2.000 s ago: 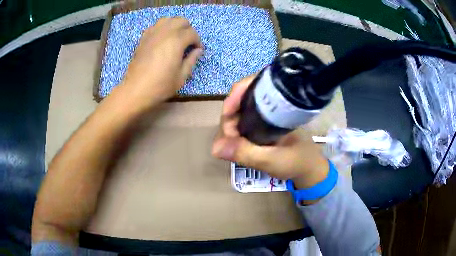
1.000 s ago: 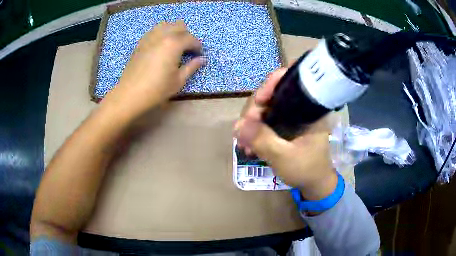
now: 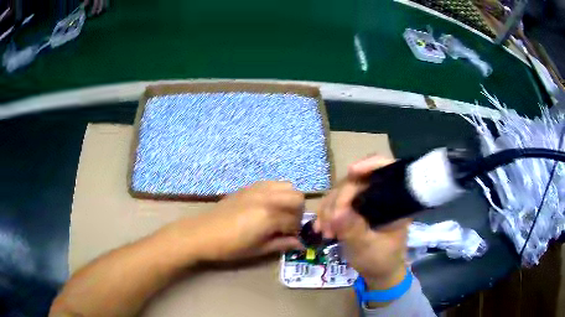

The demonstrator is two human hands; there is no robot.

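Observation:
My right hand (image 3: 365,229) is shut around the black electric screwdriver (image 3: 390,193), which is tilted, its cord running off to the right. My left hand (image 3: 263,220) is at the upper left edge of the white plastic housing (image 3: 297,278), fingertips pinched near the driver's lower end; whether they hold a screw is too blurred to tell. The housing lies open below both hands, showing a green board with a yellow block (image 3: 310,254) and red wire. A bagged white cable (image 3: 449,239) lies right of it. The screw tray (image 3: 232,145) is beyond my left hand.
The cardboard sheet (image 3: 111,217) lies under tray and housing. A green conveyor belt (image 3: 248,43) with a pale edge rail runs behind, carrying housings at far left and right (image 3: 425,45). A white heap (image 3: 526,192) stands at right. Part of a person's hand shows at top left.
My left hand has left the screw tray and come to the housing. The screwdriver is tilted further over towards the right. The view has shifted up, showing more of the conveyor.

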